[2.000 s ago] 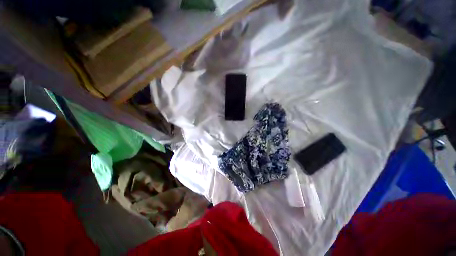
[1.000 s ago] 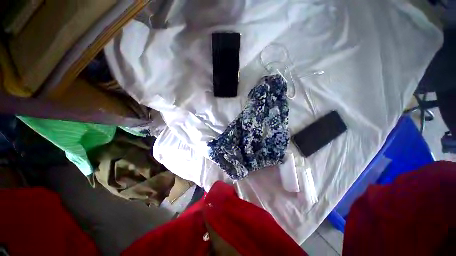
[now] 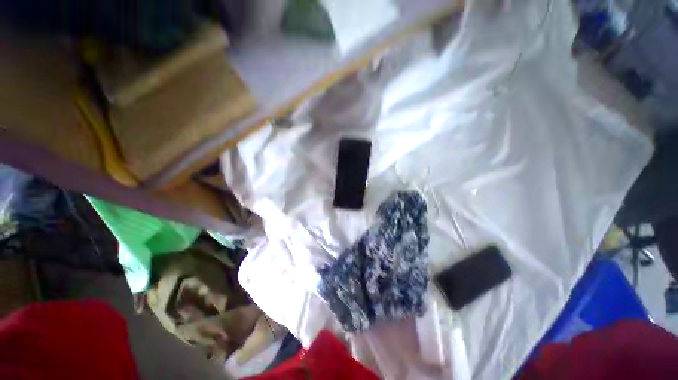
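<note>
A crumpled navy and white floral cloth item [image 3: 383,263] lies on the wrinkled white cover cloth [image 3: 513,156]. One black phone [image 3: 352,174] lies behind it to the left, and a second black phone [image 3: 473,277] lies to its right. A blurred pinkish patch [image 3: 401,347] shows just below the floral cloth; I cannot tell what it is. I can make out neither my left hand nor my right hand. Red sleeve cloth shows at the lower left [image 3: 67,341] and lower right [image 3: 617,352].
A brown carton [image 3: 178,111] stands at the upper left, by a yellow-edged board. A green striped sack [image 3: 149,237] hangs at the left above brownish cloth [image 3: 197,300]. A blue crate [image 3: 606,297] is at the lower right. A dark shape stands at the right edge.
The view has shifted, so the phones and floral cloth sit lower in the picture and the carton shows more. The pinkish patch now shows below the floral cloth; the white packets are no longer clearly visible.
</note>
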